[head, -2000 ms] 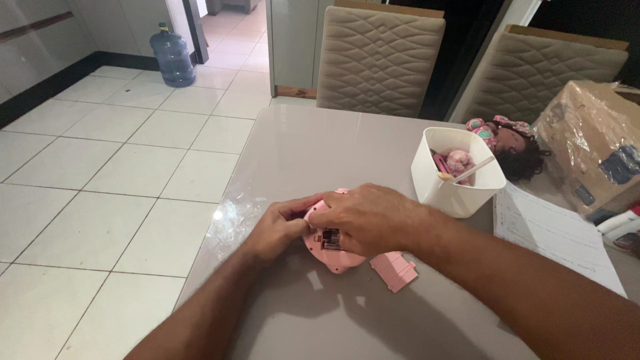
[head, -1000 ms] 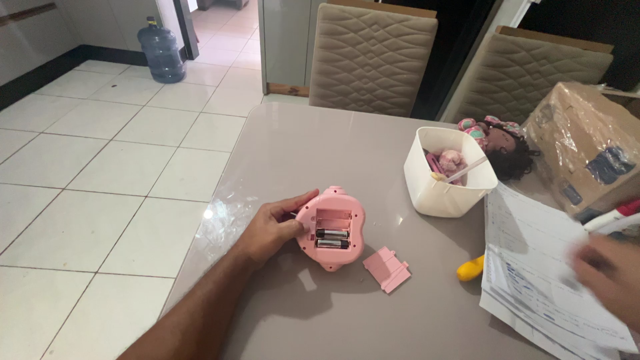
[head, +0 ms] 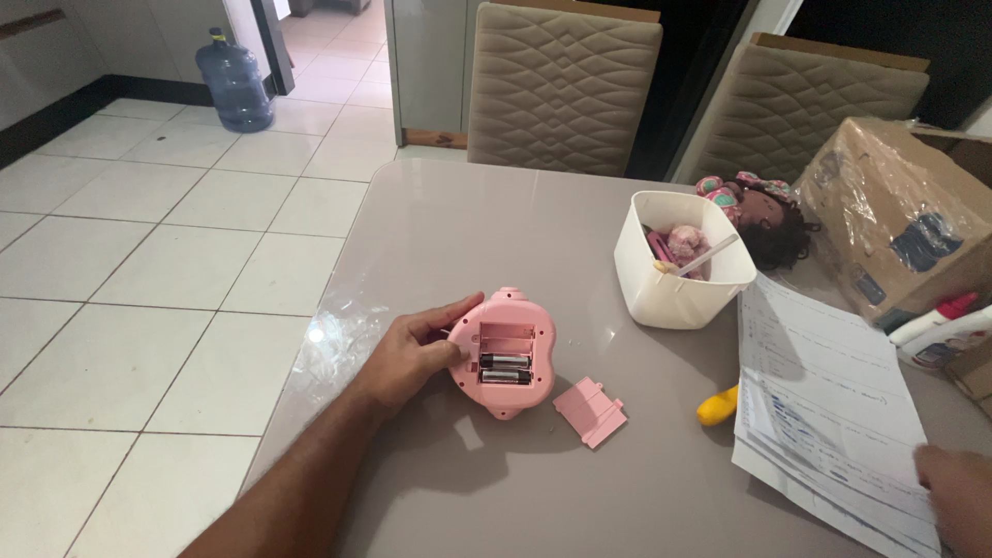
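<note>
My left hand (head: 422, 349) grips the left edge of a pink plastic battery-powered toy (head: 504, 310), its back facing up on the table. Two batteries (head: 505, 369) lie side by side in the lower part of its uncovered battery compartment, and the upper part is vacant. Just right of the toy lies the pink battery cover (head: 590, 412). My right hand (head: 957, 496), blurred and partly cut off by the frame's right edge, is at the lower right edge of the handwritten papers (head: 829, 403). Whether it holds anything cannot be told. A yellow object (head: 717, 406) sticks out from under the papers.
A white plastic container (head: 666, 298) with small items stands on the table (head: 465, 225). Behind it lie a doll (head: 763, 221) and a plastic-wrapped cardboard box (head: 876, 209). Bottles (head: 942, 322) lie at the right. Two padded chairs (head: 562, 89) stand beyond the table.
My right hand has left the toy and moved to the papers at the right. With it gone, the compartment and two batteries show fully. My left hand remains on the toy.
</note>
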